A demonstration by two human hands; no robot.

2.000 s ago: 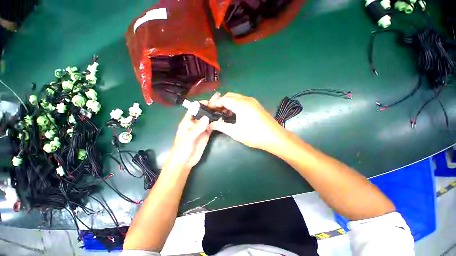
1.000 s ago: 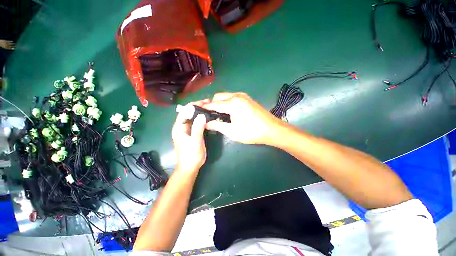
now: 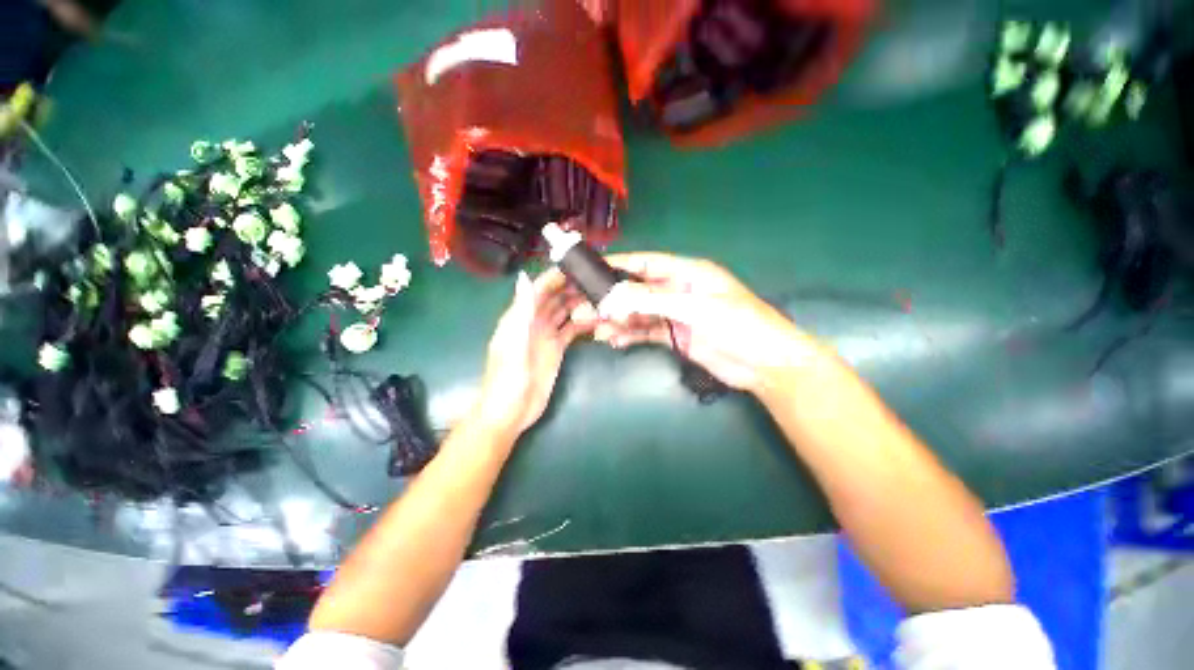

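Note:
A black unit with a white end fitting is held at the middle of the bench, its white end pointing up and left toward the near red bag. My right hand grips its lower right end; a black cable hangs below that hand. My left hand is beside the unit with fingertips near its lower side; whether they grip it is unclear. The near red bag is open toward me and holds black housings. A second red bag with black housings lies behind to the right.
A large tangled pile of pale end pieces and black cables is at left. A small group with a coiled cable lies beside it. More pale-ended units and cables are at far right. Blue bins stand below the bench edge.
The black body now shows as a longer piece, tilted up-left between the hands. The coiled cable right of the hands has moved close under my right hand. The camera view has shifted.

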